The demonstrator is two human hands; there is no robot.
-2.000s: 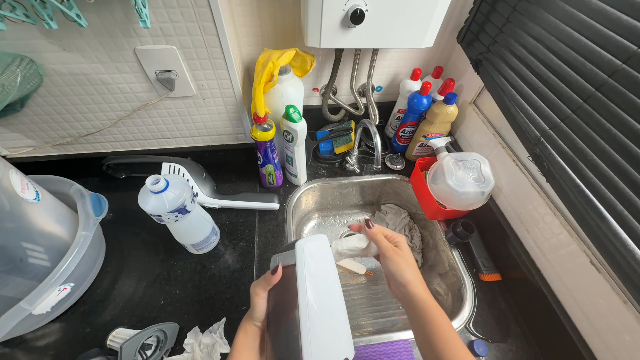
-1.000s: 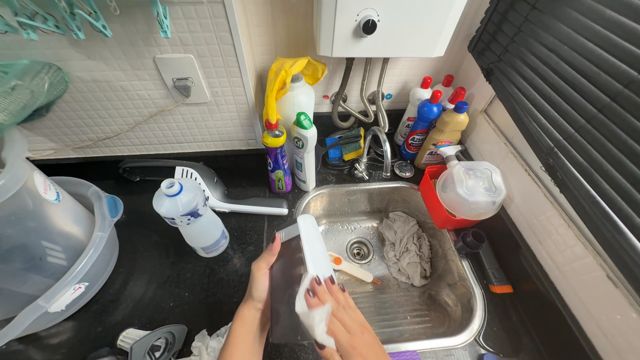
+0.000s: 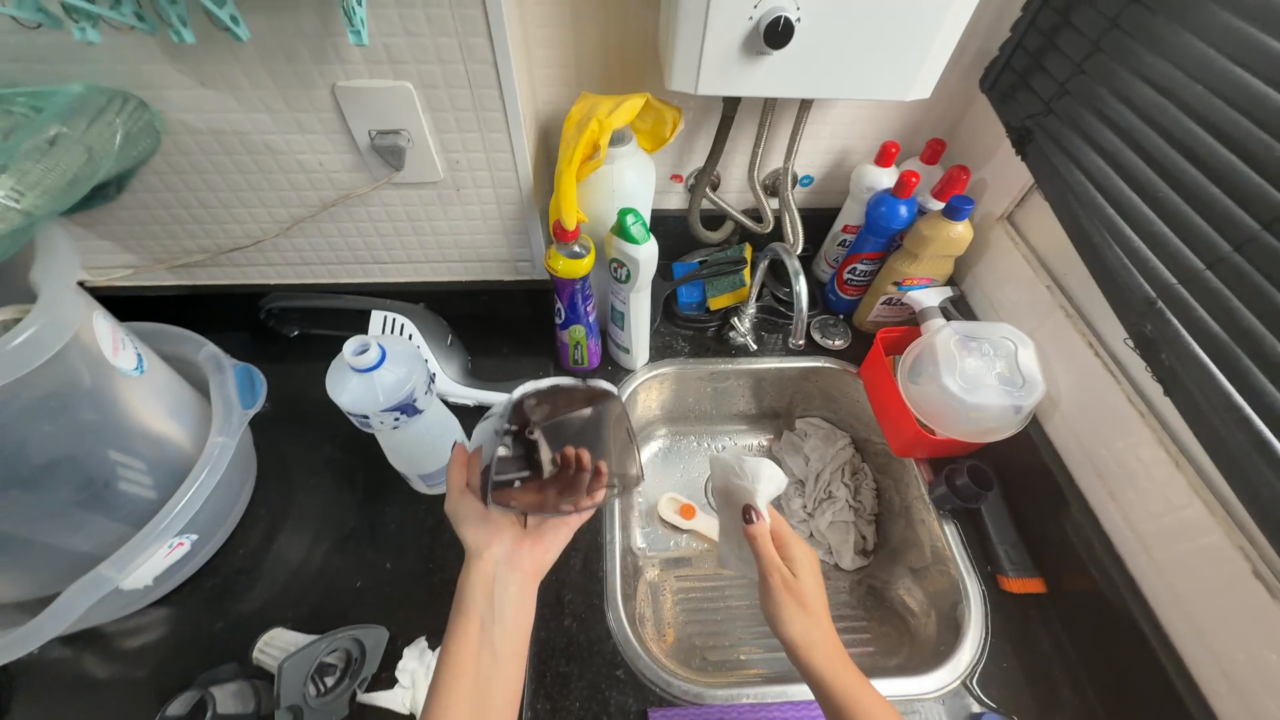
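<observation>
My left hand (image 3: 530, 500) holds a smoky transparent plastic container (image 3: 565, 440), seemingly a vacuum cleaner's dust bin, at the left rim of the sink, palm up beneath it. A white paper tissue (image 3: 742, 500) is pinched in my right hand (image 3: 785, 570) above the steel sink (image 3: 690, 640). Inside the sink lie a crumpled grey cloth (image 3: 828, 490) and a small white tool with an orange dot (image 3: 686, 514), partly hidden by the tissue. Left of the container stands a clear bottle with a blue-rimmed neck (image 3: 395, 410).
Cleaner bottles (image 3: 630, 290) and a faucet (image 3: 785, 290) stand behind the sink. A red caddy (image 3: 890, 400) holds a spray bottle on the right, near a brush attachment (image 3: 1005, 540). Plastic buckets (image 3: 215, 470) are at left; a grey filter part (image 3: 330, 670) lies in front.
The container has turned in my left hand and moved left, off the sink. My right hand with the tissue has come away from it, to the right.
</observation>
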